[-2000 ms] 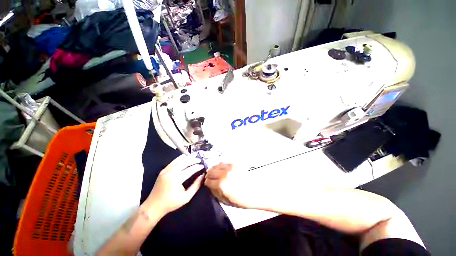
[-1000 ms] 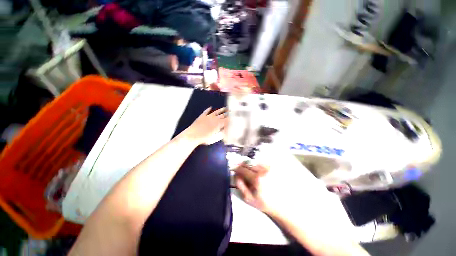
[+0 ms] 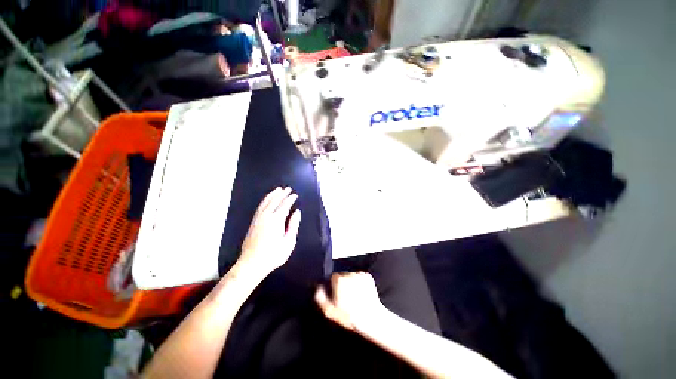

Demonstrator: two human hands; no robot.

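A dark fabric panel (image 3: 259,159) runs from behind the needle area over the white sewing table (image 3: 189,178) and over its front edge onto the lap. Its right edge lies under the presser foot and needle (image 3: 320,152), lit by a bright bluish spot. My left hand (image 3: 272,229) lies flat on the panel, fingers a little apart, in front of the needle. My right hand (image 3: 348,297) is closed on the panel's right edge just off the table's front edge. The sewing machine head (image 3: 474,100) with blue lettering stands right of the fabric.
An orange slotted basket (image 3: 93,222) with dark pieces and pale scraps stands against the table's left side. A flat black rectangle (image 3: 515,180) and a dark cloth pile (image 3: 589,174) lie at the right. Heaped clothing (image 3: 174,78) is behind.
My hands have come away from the needle area towards the lap; the right now holds the panel's edge lower down. More of the panel lies flat on the table. The view has shifted.
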